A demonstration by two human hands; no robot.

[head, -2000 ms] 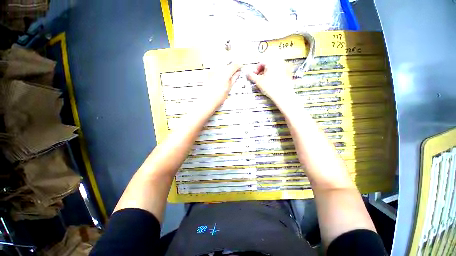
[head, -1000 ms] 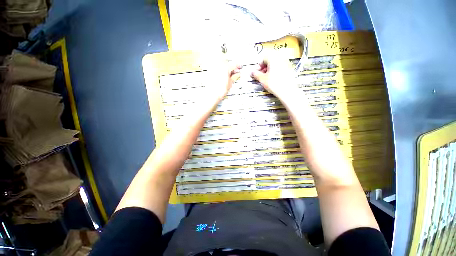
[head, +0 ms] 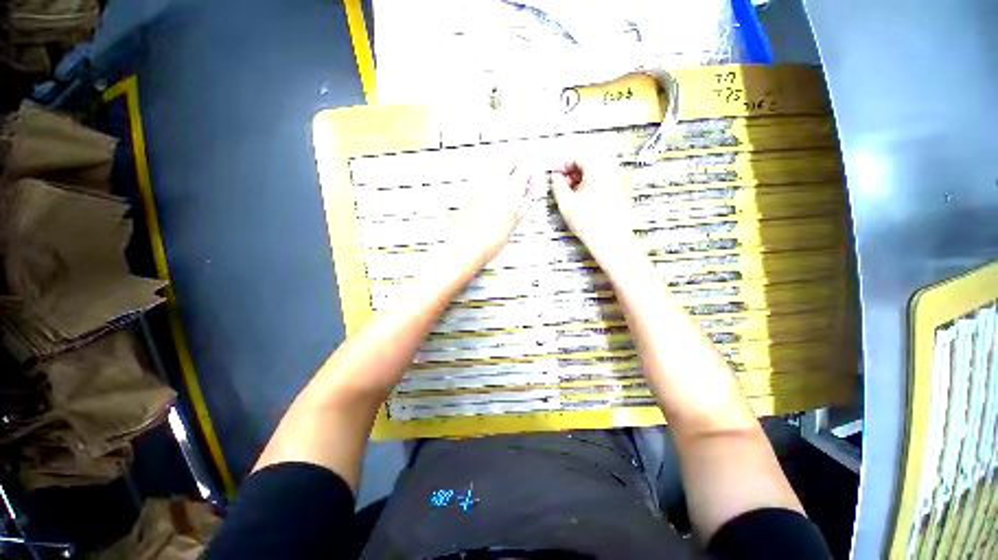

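Observation:
The yellow sewing template (head: 804,241) lies in front of me, with dark parallel slots and handwritten marks along its far edge. White strips (head: 471,405) lie side by side in rows on its left and middle part. My left hand (head: 506,208) is over the upper middle of the template, with its fingers stretched forward over the strips. My right hand (head: 580,197) is just beside it, with its fingertips pinched together at the strips. Glare washes out both hands, and I cannot tell what the fingers hold. A pale loose strip (head: 670,115) curves over the template's far edge.
A shiny clear plastic bag (head: 547,44) lies beyond the template. A grey metal table (head: 908,142) is at the right, with a second template (head: 925,317) on it. Brown cut pieces (head: 71,235) hang at the left, beside the grey floor and yellow line.
Both hands have come slightly nearer to me. The left hand's fingers have straightened. The pale loose strip lies further over the template than a second ago.

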